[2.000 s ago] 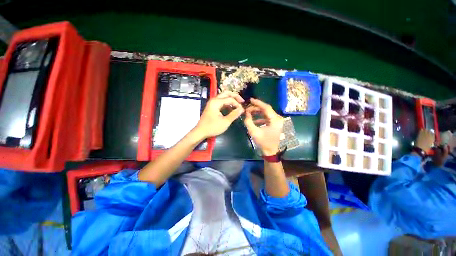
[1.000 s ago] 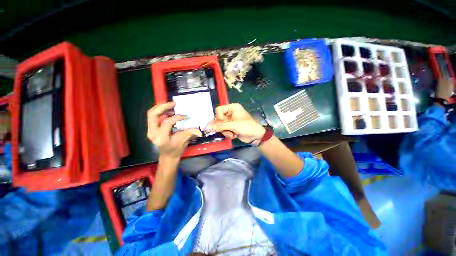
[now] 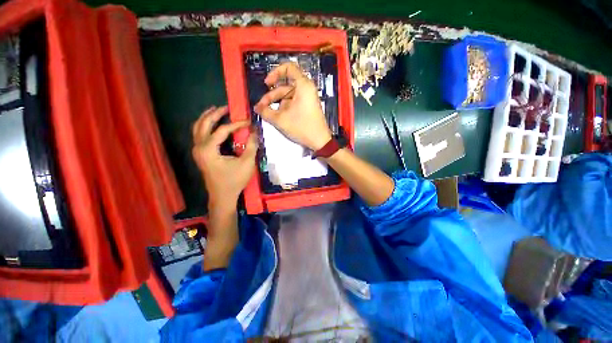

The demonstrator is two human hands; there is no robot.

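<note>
A tablet (image 3: 295,164) with a white battery block lies in a red frame (image 3: 298,202) in front of me. My right hand (image 3: 295,107) is over the upper middle of the tablet, its thumb and fingers bent close together. Whether it pinches a small part I cannot tell. My left hand (image 3: 225,147) is at the frame's left side, its thumb and fingertips near the left rim. Whether it holds anything cannot be seen. The right hand covers part of the circuit board and the battery.
Cream parts (image 3: 382,57) lie in a pile right of the frame. Tweezers (image 3: 394,139), an adhesive sheet (image 3: 439,144), a blue bin (image 3: 475,72) and a white tray (image 3: 527,120) are further right. Stacked red frames (image 3: 114,154) stand left. Another worker's blue sleeve (image 3: 560,208) shows far right.
The hands were together right of the frame, then over the tablet's lower part. Now the right hand is at its upper part and the left at the left rim. The view has shifted.
</note>
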